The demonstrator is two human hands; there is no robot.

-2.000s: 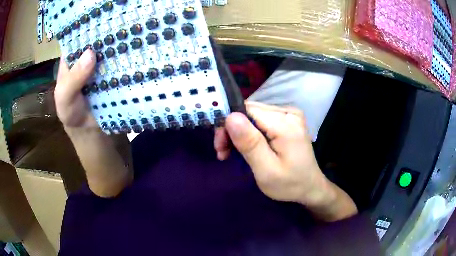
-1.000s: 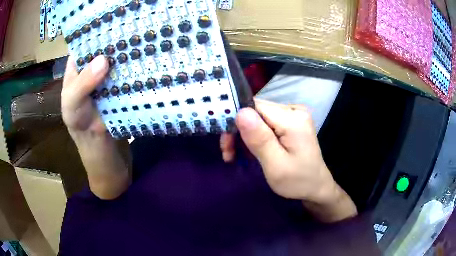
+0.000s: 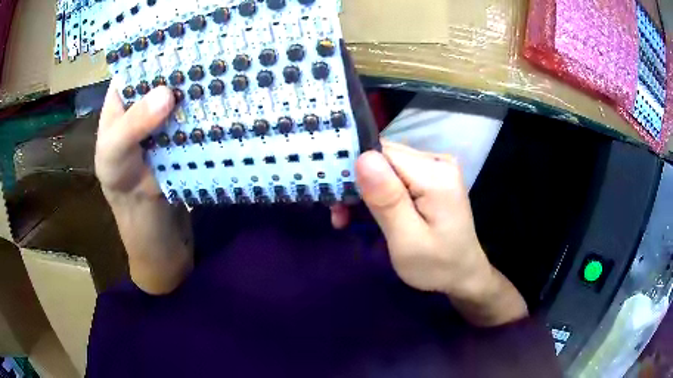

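A large white PCB panel [image 3: 243, 103] with rows of dark round coils and small black chips is held up above the lap, its top cut off by the frame edge. My left hand [image 3: 136, 148] grips the panel's left edge, thumb on its face and fingers hidden behind. My right hand [image 3: 420, 214] is closed at the panel's lower right corner, around a dark tool [image 3: 361, 111] that runs up along the right edge. The tool's jaws are hidden, so its type is unclear.
Narrow white board strips [image 3: 70, 33] lie on cardboard at the upper left. Pink bubble wrap [image 3: 594, 44] with stacked panels [image 3: 651, 81] is at the upper right. Film-covered cardboard [image 3: 443, 63] spans the bench. A dark machine with a green button [image 3: 592, 270] stands at right; an open carton [image 3: 55, 277] at left.
The panel and my left hand have moved right and slightly down. My right hand has moved a little to the right with the dark tool, staying at the panel's right edge.
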